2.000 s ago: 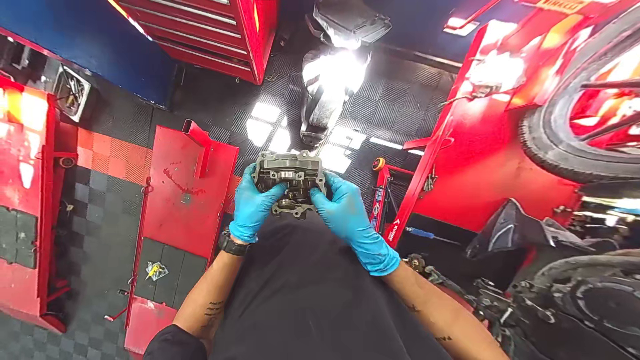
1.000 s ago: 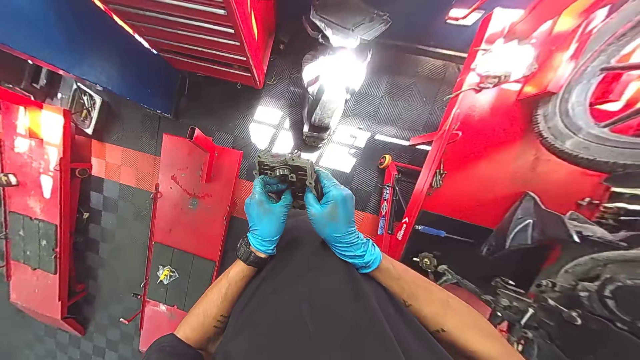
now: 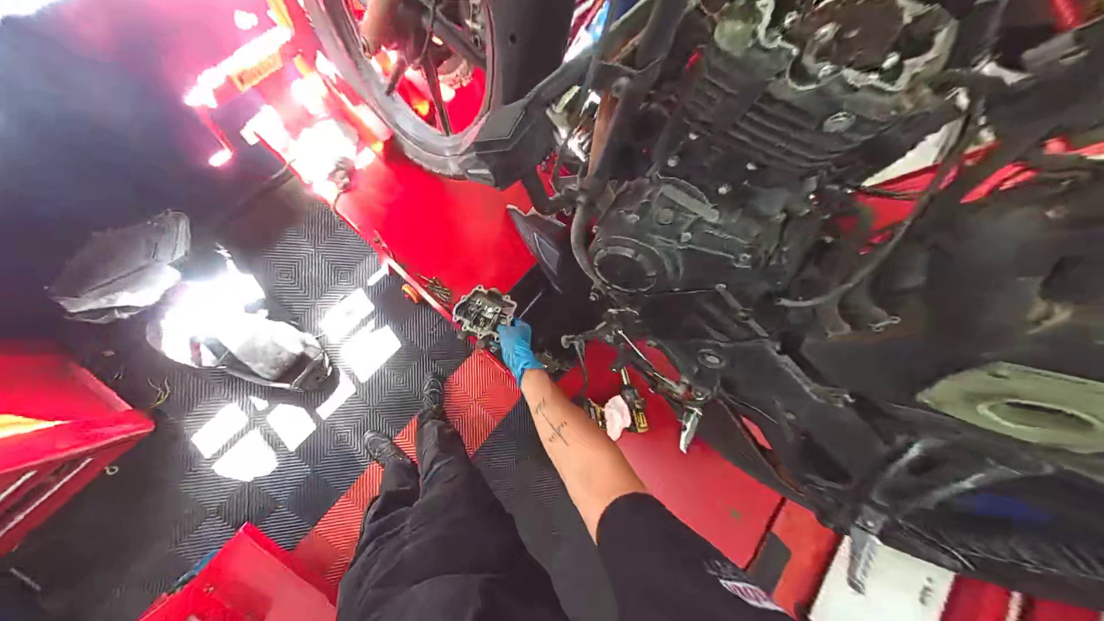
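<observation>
My right hand [image 3: 517, 345], in a blue glove, reaches out at the centre with its fingers on the near edge of a metal engine cylinder head [image 3: 483, 312]. The cylinder head is held over the edge of a red lift platform, its open side with the valve parts facing up. Just beyond it lies the lower part of a motorcycle, with its engine [image 3: 690, 216] exposed. My left hand is out of the picture.
The motorcycle's wheel [image 3: 414, 138] stands on the red platform [image 3: 457, 216]. A power tool [image 3: 634, 404] and a pinkish cloth [image 3: 617, 417] lie on the platform. A motorcycle seat [image 3: 129, 263] is on the left, and a red cabinet [image 3: 69, 423] below it.
The view has swung far to the right, toward the motorcycle. The cylinder head was between both hands before my body; now my right arm is stretched out with it and my left hand is out of view.
</observation>
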